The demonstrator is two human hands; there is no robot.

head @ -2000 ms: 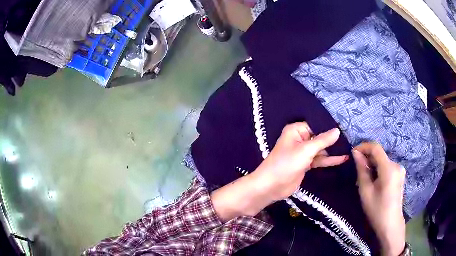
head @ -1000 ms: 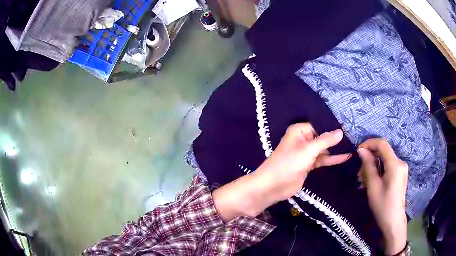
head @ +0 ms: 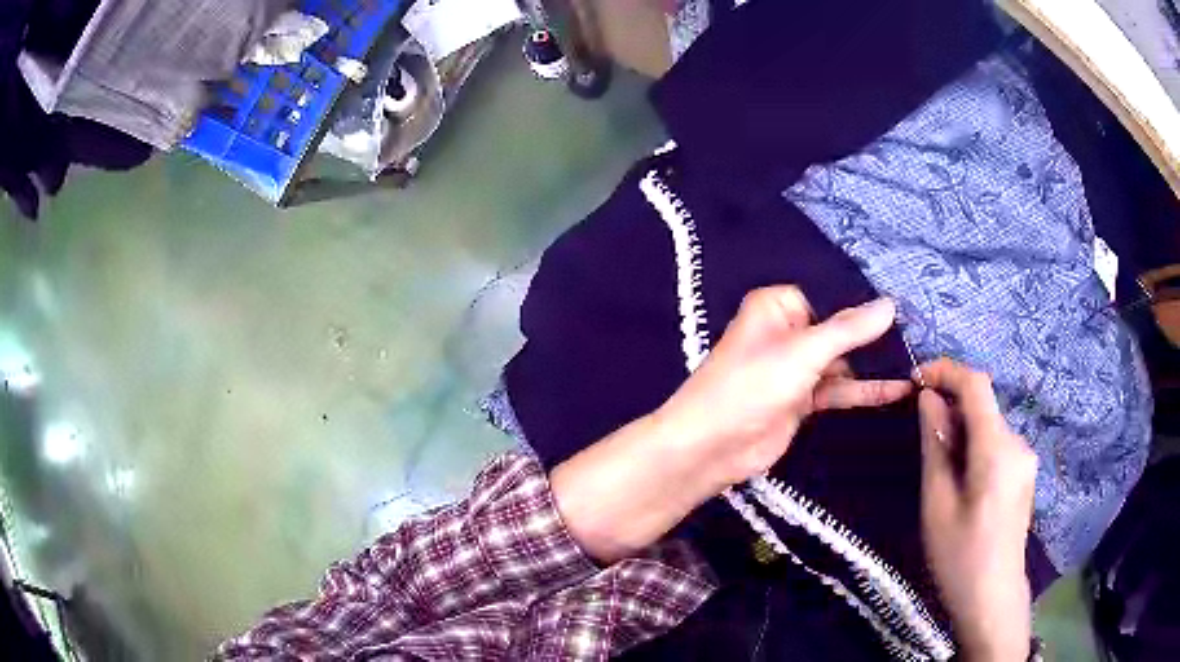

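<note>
A dark garment (head: 608, 298) lies across the lap, with its blue-grey leaf-patterned lining (head: 996, 233) on the right. My left hand (head: 757, 401) pinches the dark edge where it meets the lining, thumb on top and fingers below. My right hand (head: 977, 491) is just right of it, with thumb and forefinger closed on a thin bright sliver, a needle (head: 917, 371), at the same edge. The thread cannot be made out. White toothed trim (head: 690, 278) runs down the dark cloth and passes under my left wrist.
A blue plastic crate (head: 265, 136) with grey cloth (head: 142, 71) over it stands at the upper left, beside a white spool (head: 399, 93). The green floor (head: 259, 362) shows at the left. A pale curved table edge (head: 1100, 78) is at the upper right. Dark cloth lies at the lower right.
The garment's upper part sits slightly further right in the picture. My right hand has shifted slightly left, and the needle now shows between the two hands. My left hand keeps its pinch.
</note>
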